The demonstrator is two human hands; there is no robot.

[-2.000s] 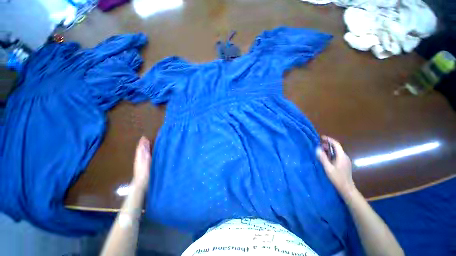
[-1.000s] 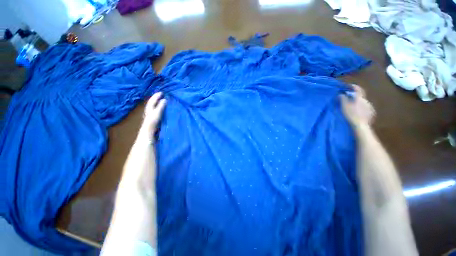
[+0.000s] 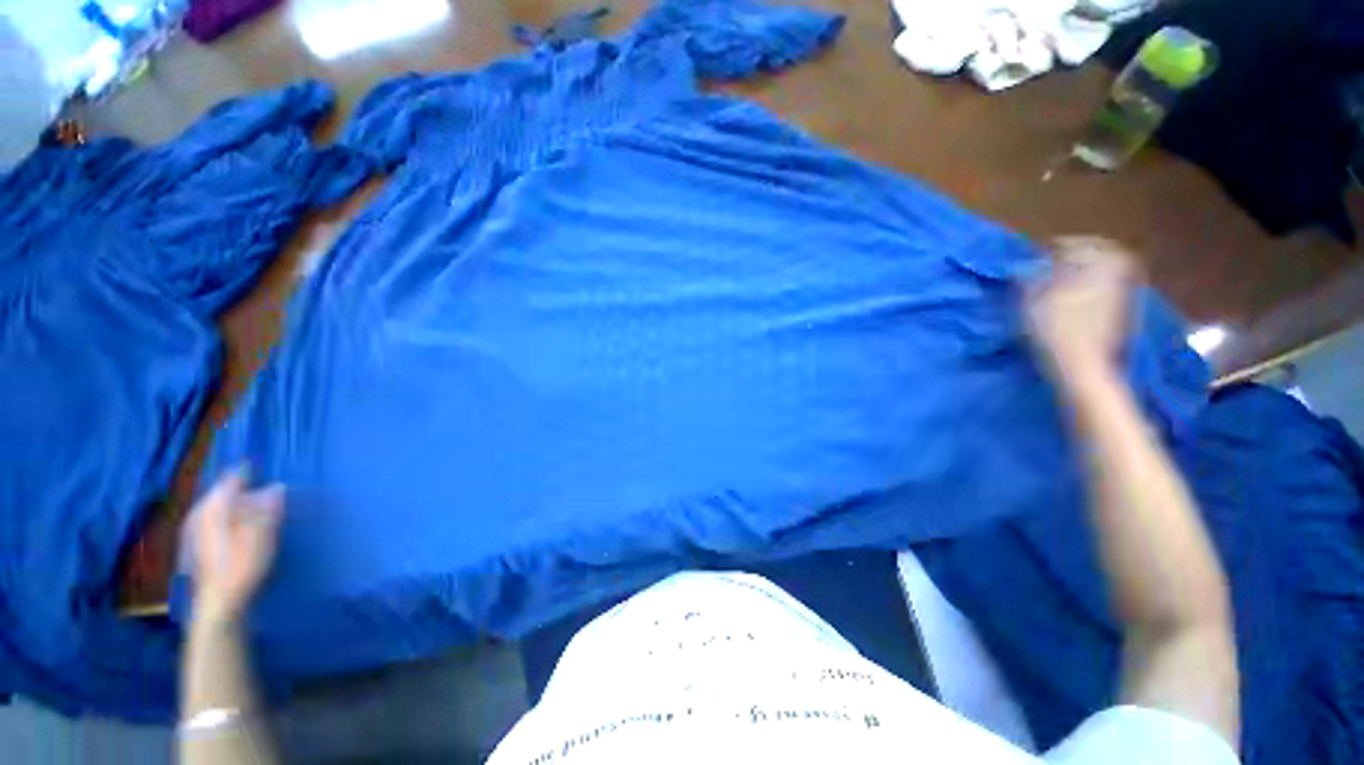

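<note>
A blue dress [image 3: 598, 344] with tiny pale dots lies spread over the brown table, its neckline and puff sleeves at the far side and its skirt fanned wide towards me. My left hand [image 3: 232, 541] is at the skirt's lower left edge, blurred, closed on the cloth. My right hand [image 3: 1080, 307] is shut on the skirt's right edge, also blurred. The shirred waist [image 3: 501, 135] runs across below the bodice. A dark drawstring tie [image 3: 563, 27] lies beyond the neckline. No snips can be made out.
Another blue dress [image 3: 90, 344] lies at the left, touching the near one's sleeve. More blue garments [image 3: 1272, 553] lie low at the right. White garments [image 3: 995, 38], a bottle with a yellow-green lid [image 3: 1144, 97] and dark garments [image 3: 1272, 120] are at the far right of the table [image 3: 957, 150].
Both hands have moved apart and nearer to me, pulling the skirt out wide. The camera view has shifted, bringing the bottle and the blue garments at the right back into view.
</note>
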